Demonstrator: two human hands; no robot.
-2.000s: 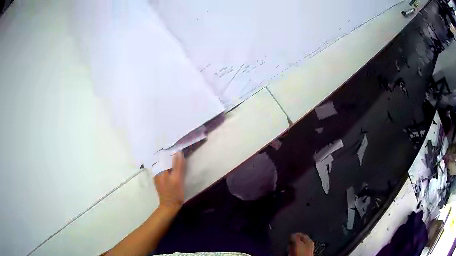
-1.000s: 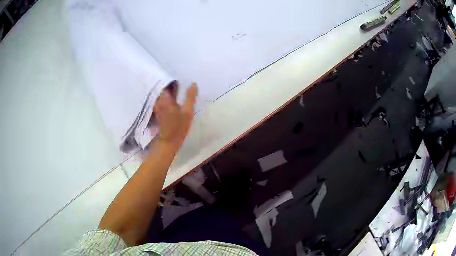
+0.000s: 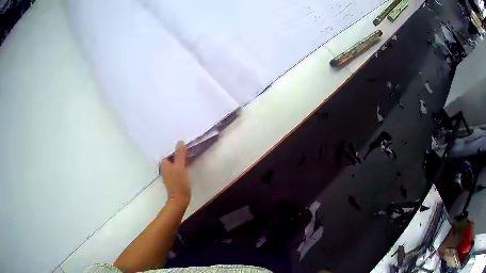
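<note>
The white marker paper lies as a wide folded band over the pale table, its near end close to the table's front. A dark purplish strip shows along that end; whether it is fabric or shadow is unclear. My left hand is at the left corner of this end, with thumb and fingers closed on the paper's edge. The fingertips are partly hidden and slightly blurred. More white sheet with faint printed marks lies flat to the right. My right hand is not in view.
A mottled wrapped bar lies near the table's front edge, with two more bars beyond it. The table's reddish edge curves up to the right. Scraps litter the dark floor. A crumpled waste heap is at the lower right.
My left hand first pushed up into the folded end, then came back down to its corner. The paper's end has opened wider again. The view has shifted right along the table, showing more of the bars.
</note>
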